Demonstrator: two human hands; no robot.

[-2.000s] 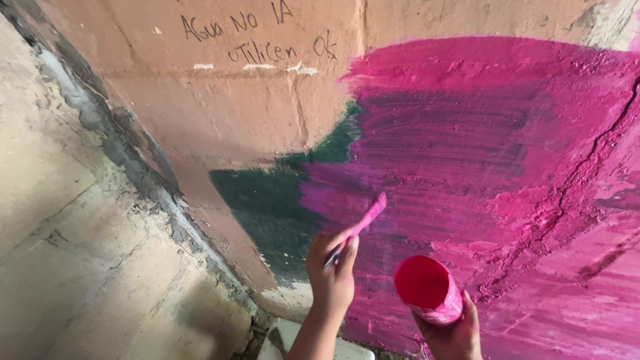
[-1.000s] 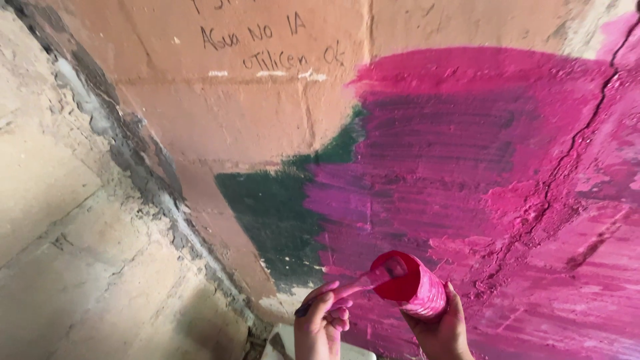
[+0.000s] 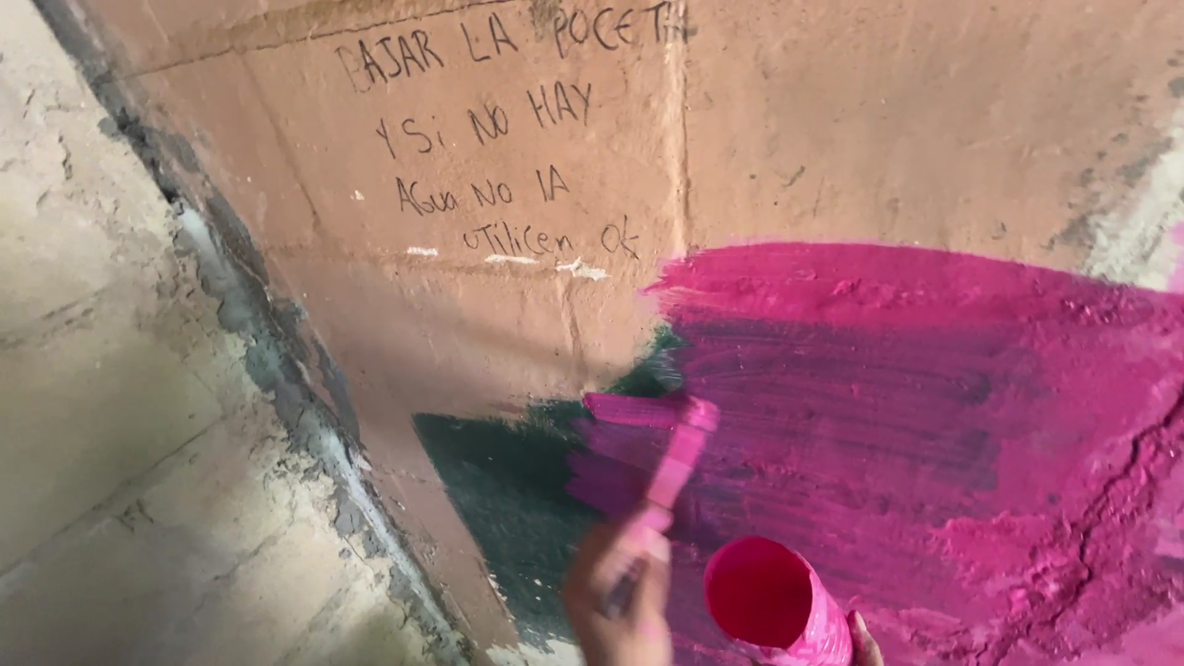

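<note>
My left hand (image 3: 622, 583) grips a paintbrush (image 3: 680, 453) covered in pink paint, its bristles against the wall at the end of a fresh pink stroke (image 3: 629, 410). That stroke lies over the left edge of the magenta paint (image 3: 832, 398), beside a dark green patch (image 3: 509, 499). At the bottom of the view my right hand (image 3: 865, 640) holds a paint-smeared pink cup (image 3: 823, 629), tilted with its opening toward me. Most of the right hand is hidden behind the cup or out of frame.
Bare salmon-coloured wall (image 3: 444, 324) with handwriting in dark marker lies above the paint. A rough, crumbling joint (image 3: 277, 361) runs diagonally down the left, beside a pale block wall (image 3: 111, 416). A long crack (image 3: 1096, 518) crosses the painted area at right.
One second ago the brush was in the mouth of the cup; now it is up on the wall, and a new pink stroke shows there. The view has tilted upward.
</note>
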